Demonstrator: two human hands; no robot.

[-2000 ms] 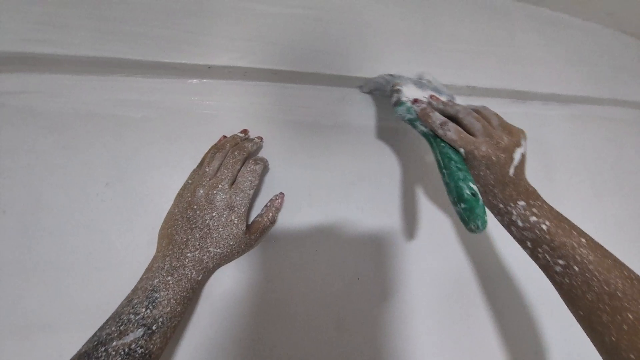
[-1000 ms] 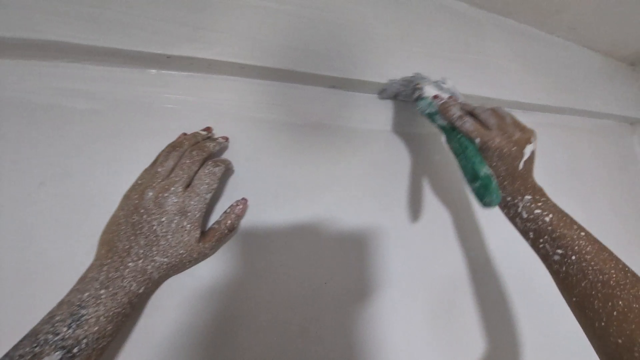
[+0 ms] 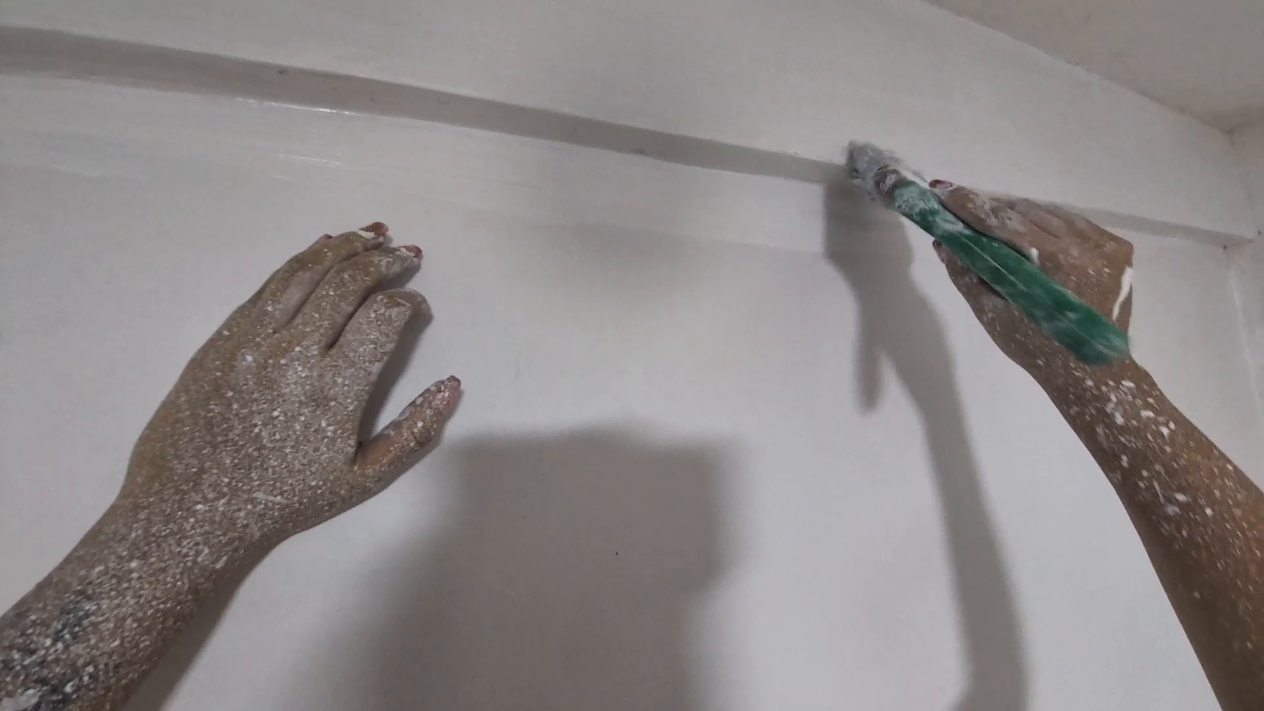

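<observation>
My right hand [image 3: 1057, 257] grips a paintbrush [image 3: 1017, 281] by its green handle, at the upper right. White paint coats the bristles, which meet the narrow grey ledge [image 3: 592, 135] that runs across the white wall [image 3: 612, 326]. The handle slants down to the right, over the palm side near the wrist. At the left, my left hand [image 3: 276, 395] lies against the wall or just off it, below the ledge, with nothing in it and the thumb apart from the fingers. White paint specks cover both hands and forearms.
Above the ledge the wall continues up to the ceiling [image 3: 1136, 49] at the top right. A wall corner [image 3: 1239, 286] stands at the right edge. Shadows of the head, arm and brush fall on the wall.
The brush in my right hand has moved right along the ledge, and its handle has tilted to a flatter slant. The view has shifted to the right, and more of the corner shows.
</observation>
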